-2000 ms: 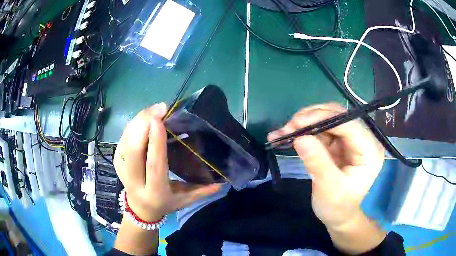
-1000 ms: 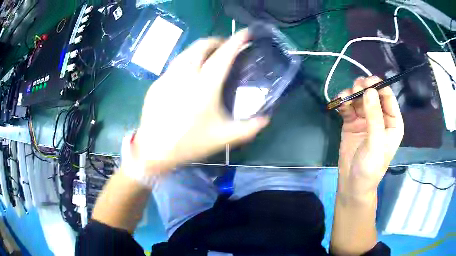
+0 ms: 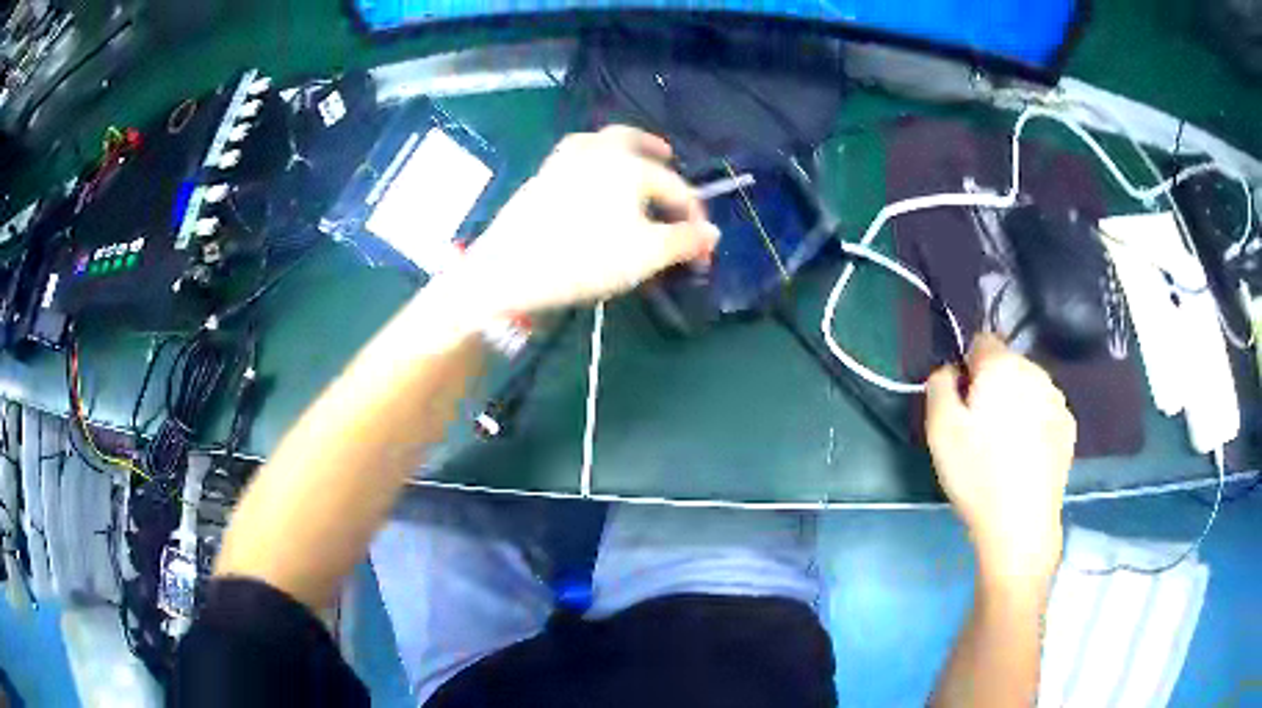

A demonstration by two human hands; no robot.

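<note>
The black display unit (image 3: 775, 228), with a thin yellow rubber band across its glossy screen, is at the back middle of the bench. The white cable (image 3: 913, 205) reaches its right side; whether it is plugged in is unclear. My left hand (image 3: 602, 221) is blurred at the unit's left edge. Its fingertips are bent, and whether they grip the unit is unclear. My right hand (image 3: 1003, 436) is at the front of the dark mouse mat (image 3: 1093, 422), fingers pinched on a thin dark item, mostly hidden.
A black mouse (image 3: 1063, 277) lies on the mat, beside a white adapter (image 3: 1176, 325). A monitor's lower edge (image 3: 720, 21) is at the back. A bagged white card (image 3: 432, 197) lies left of centre. The black test box (image 3: 139, 235) and coiled cables (image 3: 201, 394) are at the left.
The display unit has moved back on the bench, with its screen now facing up. My right hand has moved down a little. The view has tilted up, showing the monitor and mouse.
</note>
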